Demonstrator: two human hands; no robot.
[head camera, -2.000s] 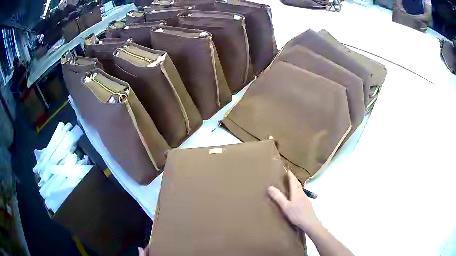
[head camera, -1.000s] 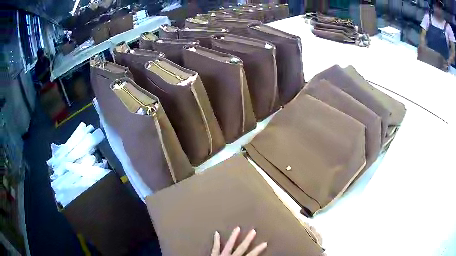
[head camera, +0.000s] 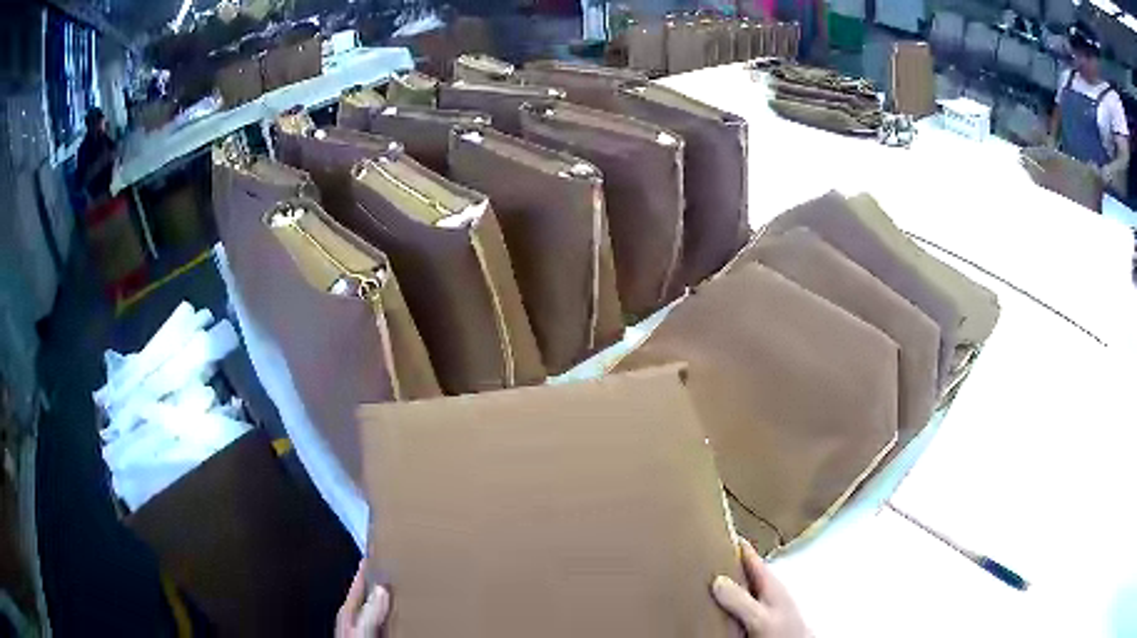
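A brown handbag (head camera: 549, 499) is held up at the bottom centre, its broad face towards me and its lower part cut off by the frame edge. My left hand (head camera: 364, 611) grips its left side; only the thumb and fingers show. My right hand (head camera: 758, 601) grips its right side, thumb on the face. Behind it, flat brown handbags (head camera: 798, 386) overlap in a pile on the white table (head camera: 997, 424). No gold mark shows on the held face.
Stuffed handbags (head camera: 530, 249) stand upright in rows at the left and back. A carton (head camera: 249, 536) with white stuffing (head camera: 168, 399) is on the floor at left. A thin dark-ended tool (head camera: 1001, 573) lies at right. A person (head camera: 1091, 112) stands at the far right.
The held bag has come more upright and square to me. My right hand has moved from lying on its face to its right edge. My left hand has come into view at its left edge.
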